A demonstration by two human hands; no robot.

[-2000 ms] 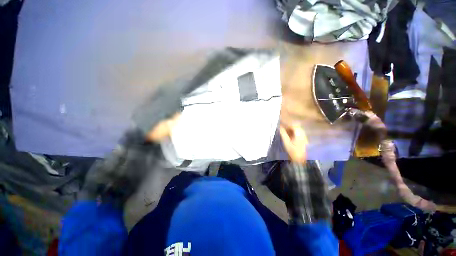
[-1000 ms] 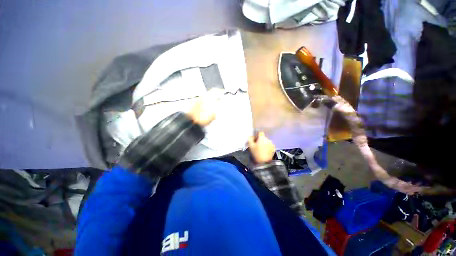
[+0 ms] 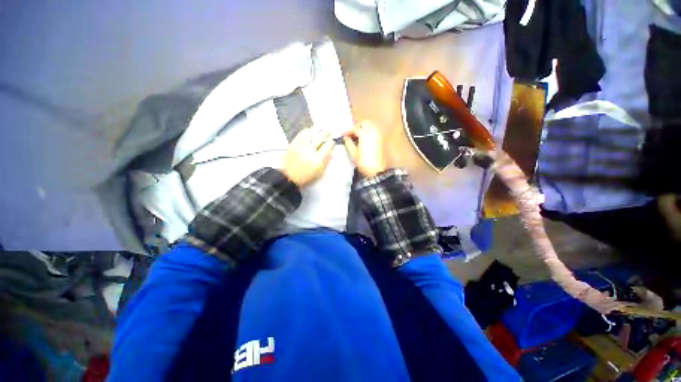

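Note:
A grey garment piece point(image 3: 153, 123) lies on the table with its white inner side point(image 3: 246, 138) facing up. A dark grey patch point(image 3: 293, 112) shows on the white side. My left hand point(image 3: 308, 155) and my right hand point(image 3: 365, 149) meet at the right edge of the piece, fingertips close together. They pinch a small dark bit of the seam edge between them. The steam iron point(image 3: 437, 123) stands to the right of my hands, untouched, its orange-brown handle point(image 3: 461, 110) on top.
The lilac pressing table point(image 3: 67, 74) has a brownish area near the iron. A pink hose point(image 3: 534, 224) runs from the iron to the lower right. A brown-yellow board point(image 3: 520, 142) lies beyond it. A garment heap point(image 3: 425, 15) and black cloth point(image 3: 552, 52) lie behind. A blue container point(image 3: 534, 313) is below.
My right hand has moved up from the front corner to the right edge. My left hand has shifted slightly to meet it. The garment has been turned and spread with its white side up.

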